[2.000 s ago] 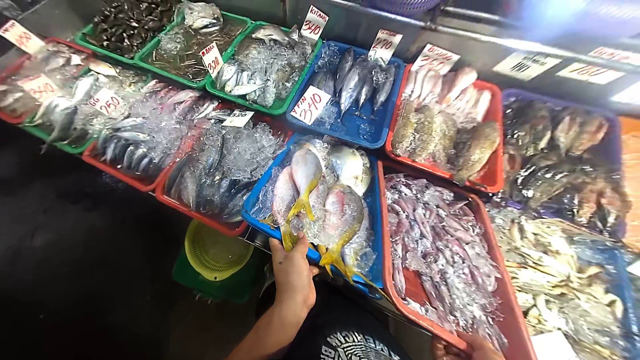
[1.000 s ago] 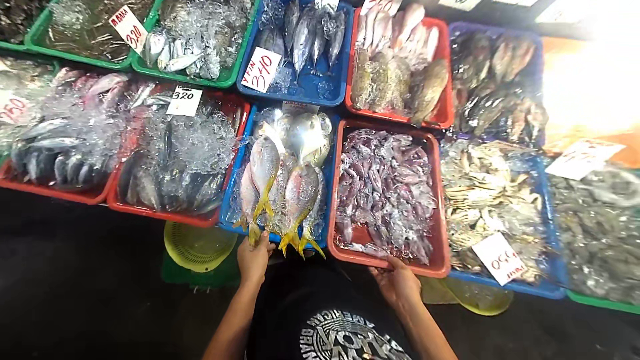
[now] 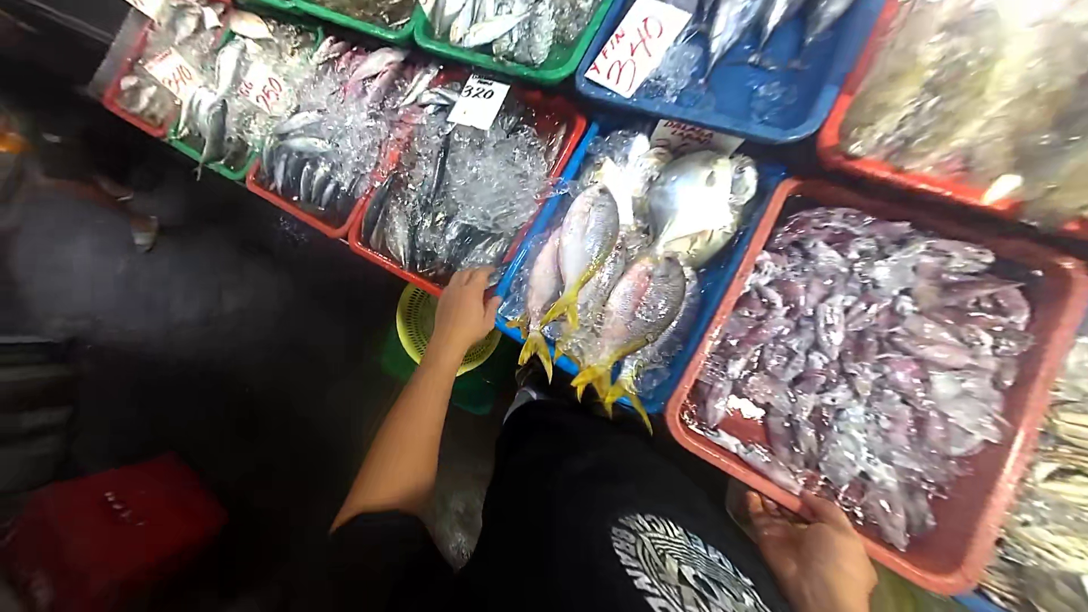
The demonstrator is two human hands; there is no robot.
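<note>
My right hand [image 3: 812, 544] grips the near rim of a red plastic tray [image 3: 1007, 501] full of squid [image 3: 850, 340], thumb over the edge and fingers beneath. My left hand [image 3: 467, 308] rests at the near edge where a red tray of fish and ice [image 3: 476, 187] meets a blue tray [image 3: 722, 297]; its fingertips are partly hidden, so its hold cannot be told. The blue tray bears yellow-tailed fish [image 3: 642, 297] and a broad silvery fish [image 3: 697, 200] on ice, with several tails overhanging the near rim.
Behind stand a blue tray [image 3: 765, 115] and a green tray [image 3: 518, 64] of fish, some with price cards [image 3: 639, 42]. A yellow-green basket [image 3: 416, 319] sits low beneath the left hand. A red box [image 3: 119, 527] is on the lower left, with dark floor around it.
My left hand has moved left, from below the yellow-tailed fish to the corner between trays. My right hand stays on the squid tray's near rim. The view has turned left.
</note>
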